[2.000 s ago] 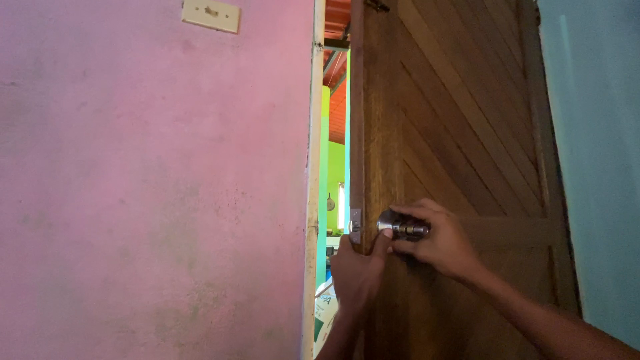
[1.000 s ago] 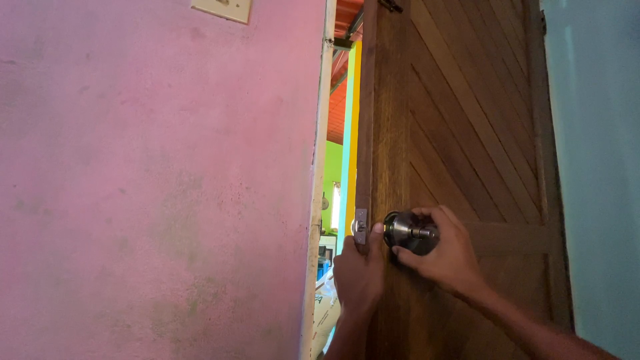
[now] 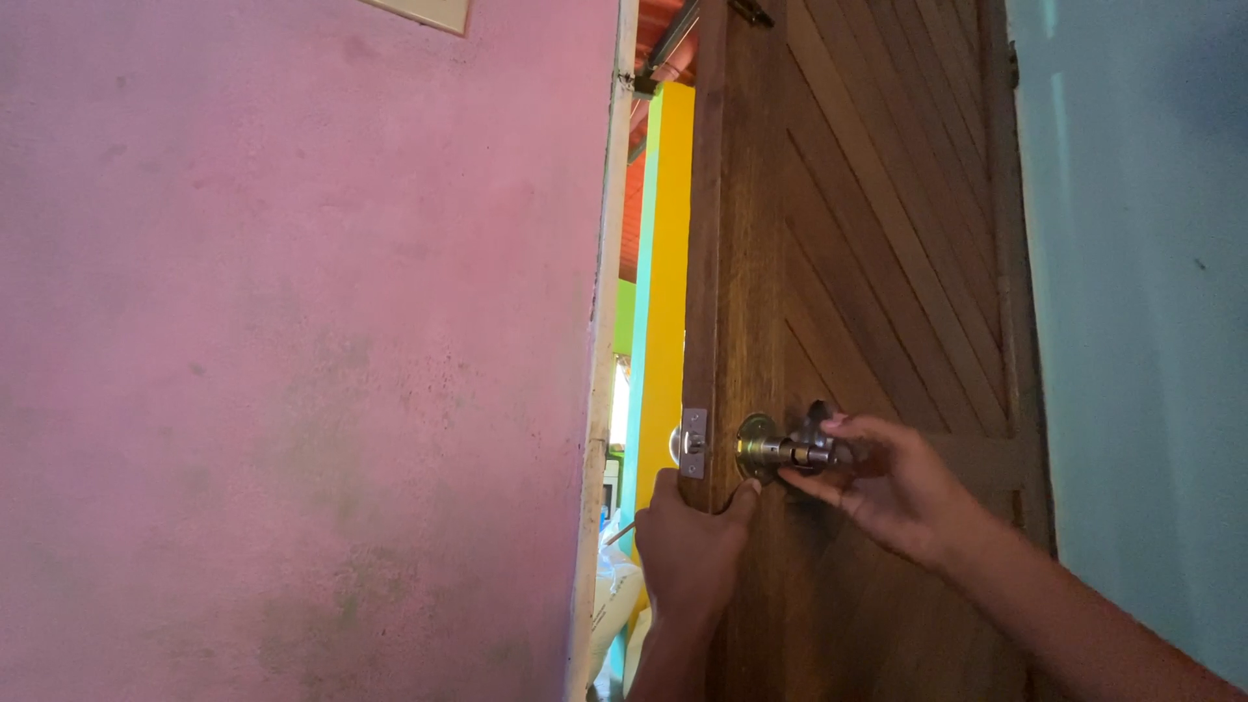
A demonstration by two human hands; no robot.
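Observation:
A wooden door (image 3: pixel 751 292) stands ajar, with a metal latch faceplate (image 3: pixel 693 444) on its edge. From the door face sticks out the bare spindle (image 3: pixel 799 453) of a door lock, with a round mounting plate (image 3: pixel 754 447) at its base. My right hand (image 3: pixel 902 487) holds a dark, shiny round cover (image 3: pixel 817 424) around the spindle's outer end, apart from the mounting plate; the fingers partly hide it. My left hand (image 3: pixel 694 546) grips the door edge below the latch, its thumb just under the mounting plate. A thin stick-like thing (image 3: pixel 621 533) shows beside the left hand.
A pink wall (image 3: pixel 292 341) with a switch plate (image 3: pixel 429 12) fills the left side, ending at a pale door frame (image 3: pixel 604 292). Through the gap show a yellow surface (image 3: pixel 671 244) and a pale sack (image 3: pixel 609 595). A bluish wall (image 3: pixel 1141 292) lies right of the door.
My right hand has drawn the round cover outward from the door, and the mounting plate and spindle now show. My left hand stays at the door edge.

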